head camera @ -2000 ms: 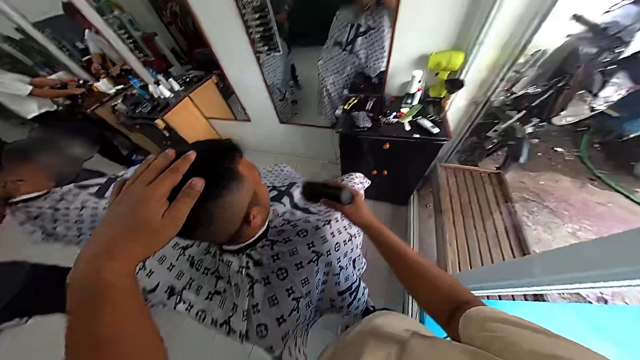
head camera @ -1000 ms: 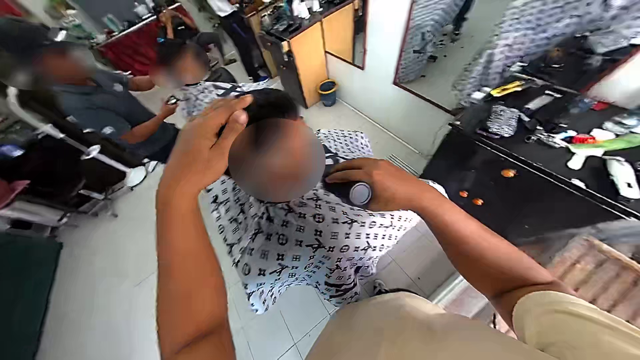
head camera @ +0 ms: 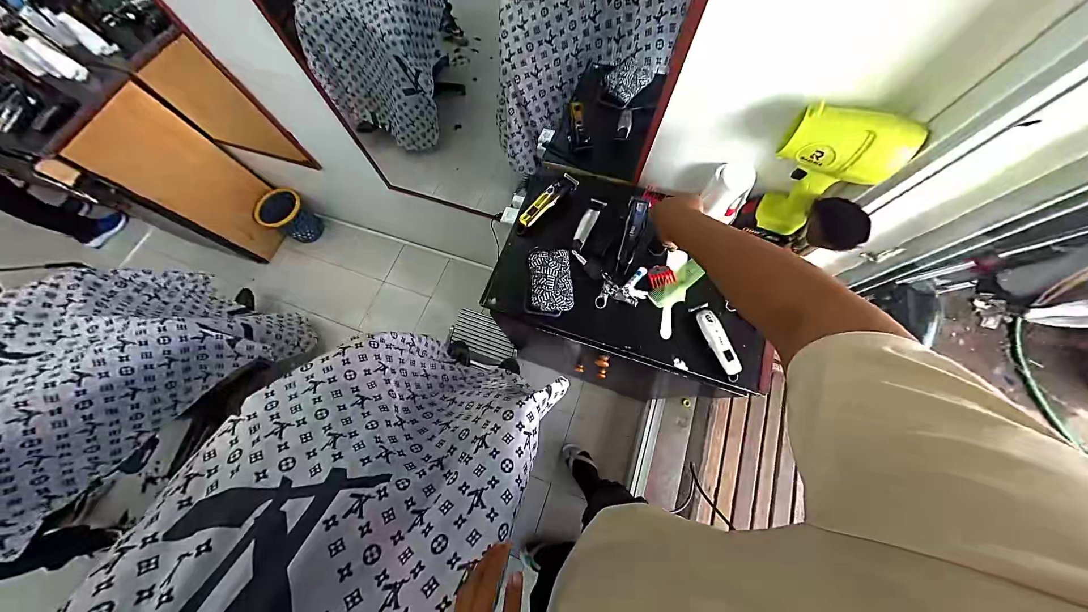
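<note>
My right hand [head camera: 680, 217] reaches to the back of the black counter [head camera: 612, 331], beside a white bottle [head camera: 728, 189]; its fingers are mostly hidden, so its hold is unclear. Around it lie a yellow-and-black hair clipper [head camera: 546, 202], a silver trimmer [head camera: 588, 224], a dark clipper [head camera: 633, 231], a red clipper guard [head camera: 660, 277], a green comb [head camera: 680, 285] and a white clipper [head camera: 718, 342]. Of my left hand [head camera: 489, 582], only some fingers show at the bottom edge, by the patterned barber cape [head camera: 365, 459] on a seated person whose head is out of view.
A yellow-green hair dryer [head camera: 837, 153] hangs at the wall right of a mirror [head camera: 467, 93]. A blue bin with a yellow rim [head camera: 291, 214] stands by the wooden cabinet [head camera: 170, 170]. Another caped person [head camera: 119, 357] sits at left. Wooden slats [head camera: 752, 459] lie below the counter.
My right hand has moved from beside the seated person's head to the back of the counter. My left hand has left the head and is now low at the bottom edge. The view has swung toward the counter.
</note>
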